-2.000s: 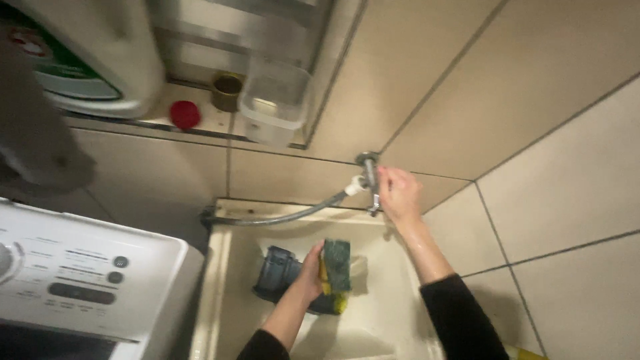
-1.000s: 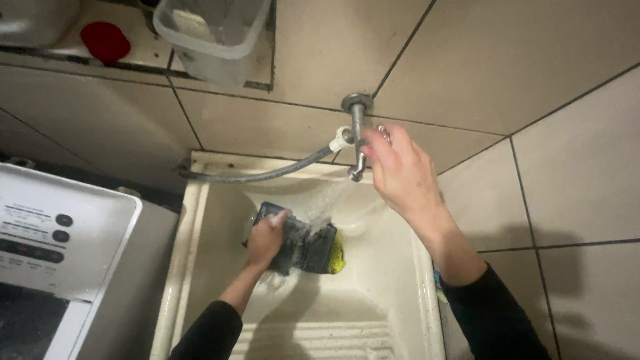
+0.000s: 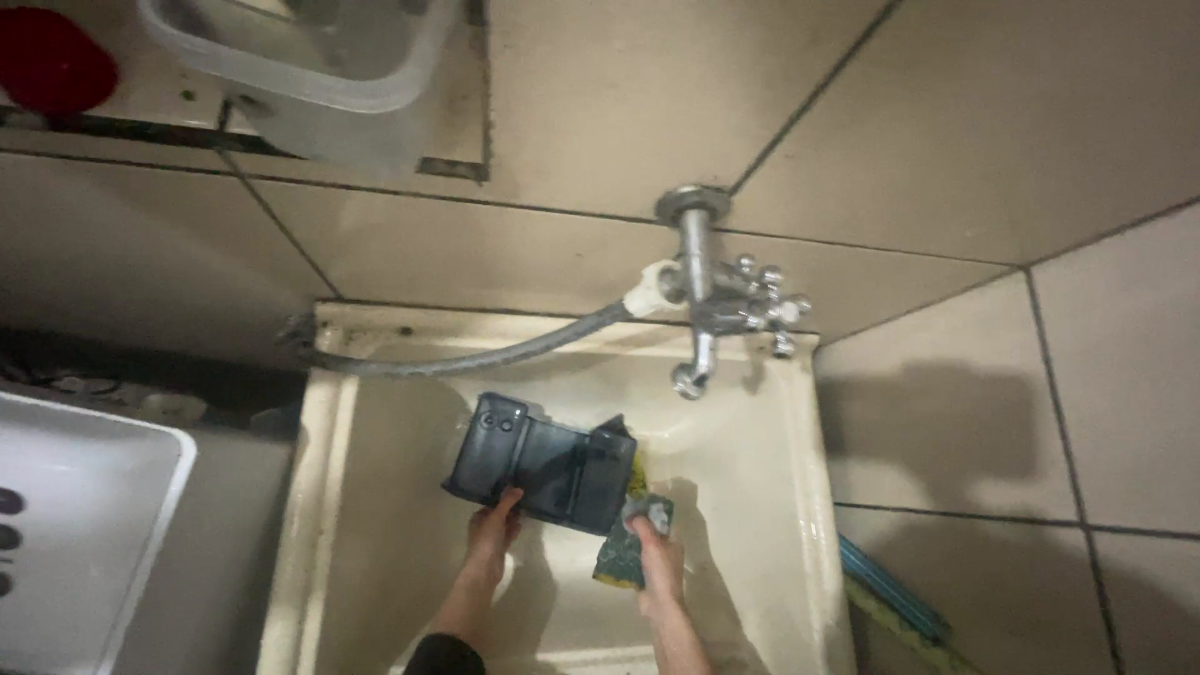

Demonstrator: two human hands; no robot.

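Observation:
A dark plastic tray-like part (image 3: 553, 469), wet and divided into sections, is in the cream utility sink (image 3: 305, 525). My left hand (image 3: 494, 530) grips its near edge, thumb on top and fingers beneath. Just right of it, my right hand (image 3: 656, 553) holds a green and yellow scouring sponge (image 3: 621, 555) with white foam on it. Something yellow (image 3: 638, 473) shows behind the part's right side; what it is cannot be told. Above the sink, the chrome tap (image 3: 698, 300) has a grey hose (image 3: 487, 358) joined by a white fitting. No water stream shows at its spout.
A white appliance (image 3: 84, 525), probably a washing machine, stands left of the sink. On the ledge above are a clear plastic tub (image 3: 309, 75) and a red object (image 3: 56, 61). Tiled walls rise behind and at the right. A blue and green long object (image 3: 895, 591) lies right of the sink.
My right hand has left the tap and now holds the sponge low in the sink. Water splashing onto the dark part has stopped. The view is closer to the sink than two seconds ago.

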